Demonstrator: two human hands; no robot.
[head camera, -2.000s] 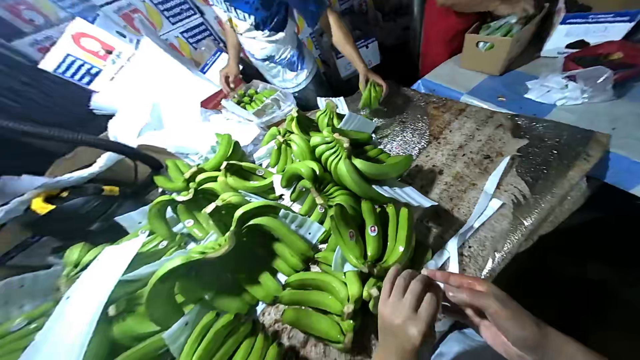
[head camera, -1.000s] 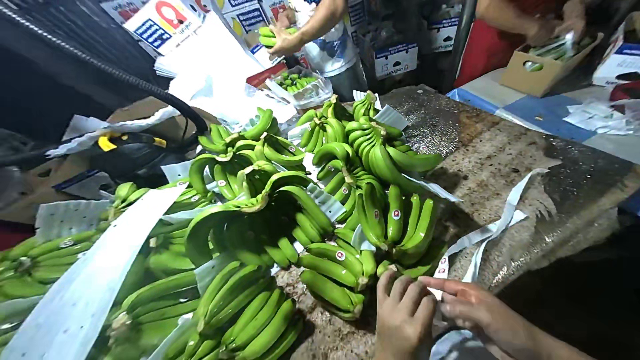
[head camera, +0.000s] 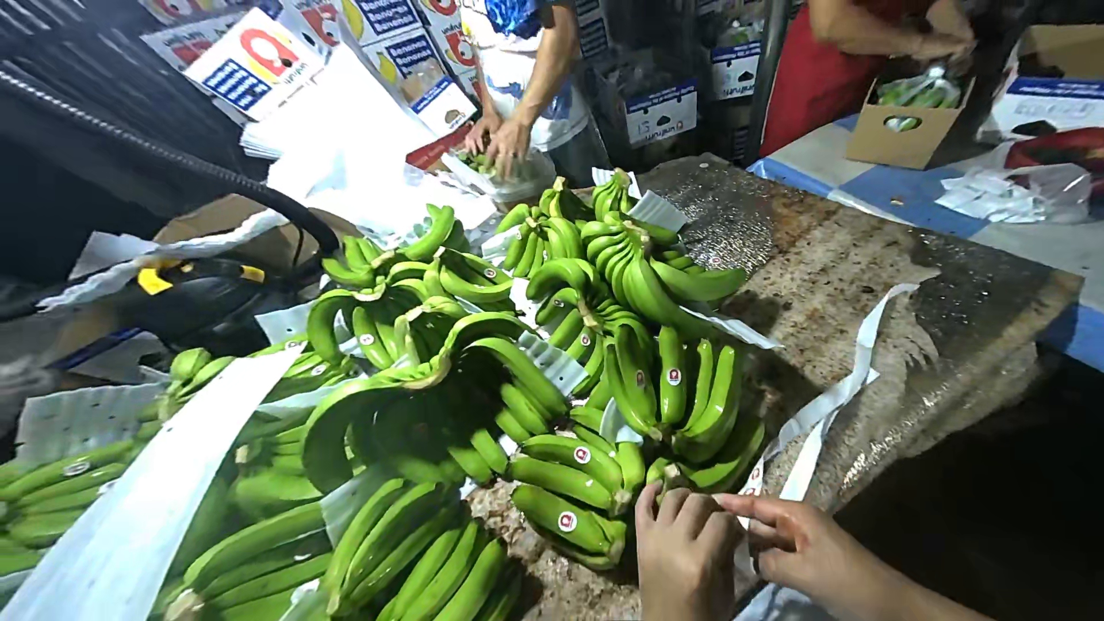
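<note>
At the lower right, my left hand (head camera: 688, 548) is beside the crown of a green banana cluster, its fingers curled; what it grips is hidden. My right hand (head camera: 798, 539) meets it from the right, thumb and index finger pinched at a white strip of stickers (head camera: 815, 410) that trails up over the table. Just left lies a small green banana cluster (head camera: 573, 487) with round red-and-white stickers. Above it is another stickered cluster (head camera: 681, 388). A large curved hand of green bananas (head camera: 431, 405) lies further left, with white foam sheets tucked among the clusters.
The wet, worn table (head camera: 862, 250) runs to the right. A long white sheet (head camera: 164, 492) crosses the bananas at left, near a black hose (head camera: 216, 185). Across the table, a person's hands (head camera: 504, 142) are at a plastic-lined container. Another person stands by a cardboard box (head camera: 906, 129) with bagged bananas.
The person across the table held green bananas up beside the container one second ago; those hands are now down in it. My hands stay close together at the sticker strip.
</note>
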